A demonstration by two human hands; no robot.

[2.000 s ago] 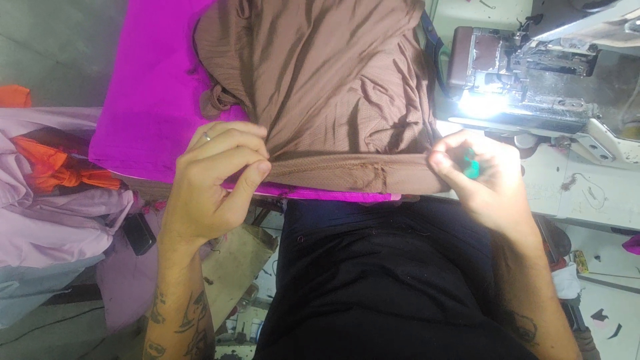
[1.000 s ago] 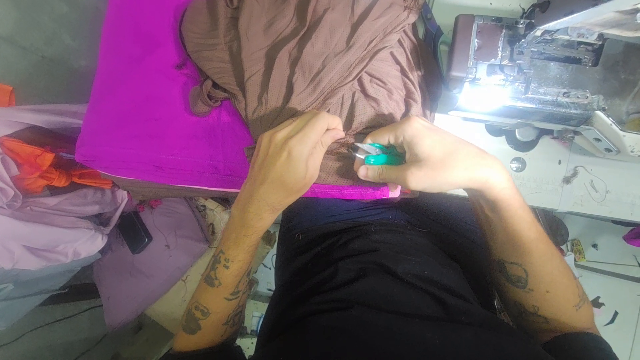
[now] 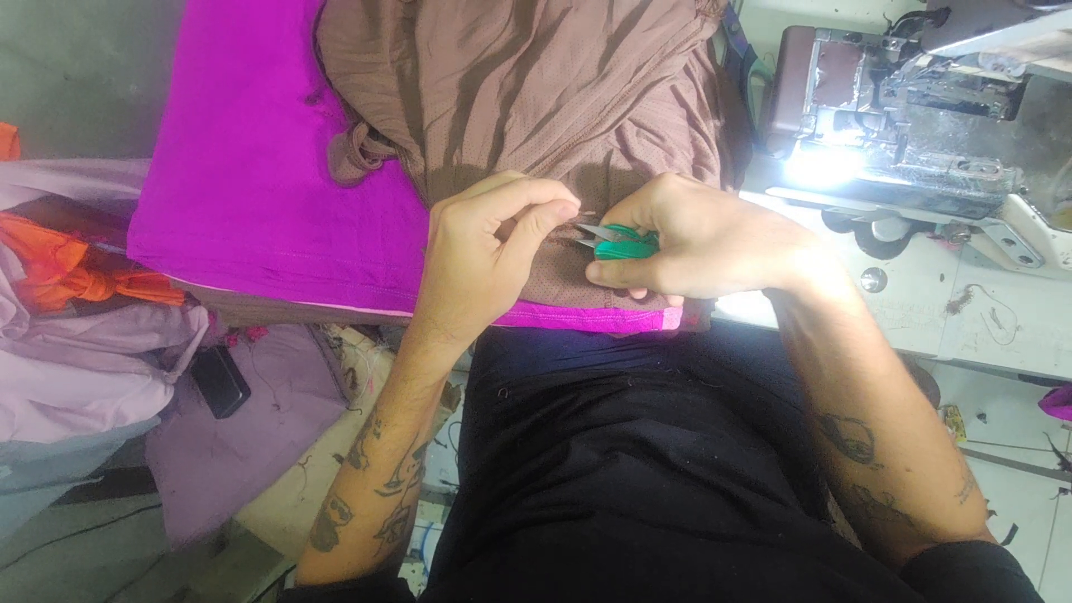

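Brown perforated fabric (image 3: 536, 92) lies bunched over magenta fabric (image 3: 285, 193) across my lap. My left hand (image 3: 494, 243) pinches something thin between thumb and forefinger above the brown fabric; it may be thread or a bit of the cloth. Green-handled thread snips (image 3: 626, 243) are in my right hand (image 3: 695, 239). Their blades are apart and point left, just beside my left fingertips. Beneath the blades a darker, uneven line shows on the brown fabric. The rest of my right fingers are hidden behind the hand.
A sewing machine (image 3: 913, 109) with a lit lamp stands at right on a white table (image 3: 904, 327) with thread scraps. Scissors (image 3: 741, 63) lie beside the brown fabric. At left are pale lilac cloth (image 3: 75, 352), orange cloth (image 3: 63, 268) and a black phone-like object (image 3: 219, 381).
Two seconds ago my hands were spread apart along the brown fabric's edge. They came together by one second ago, with the snips' blades beside my left fingertips, and remain close.
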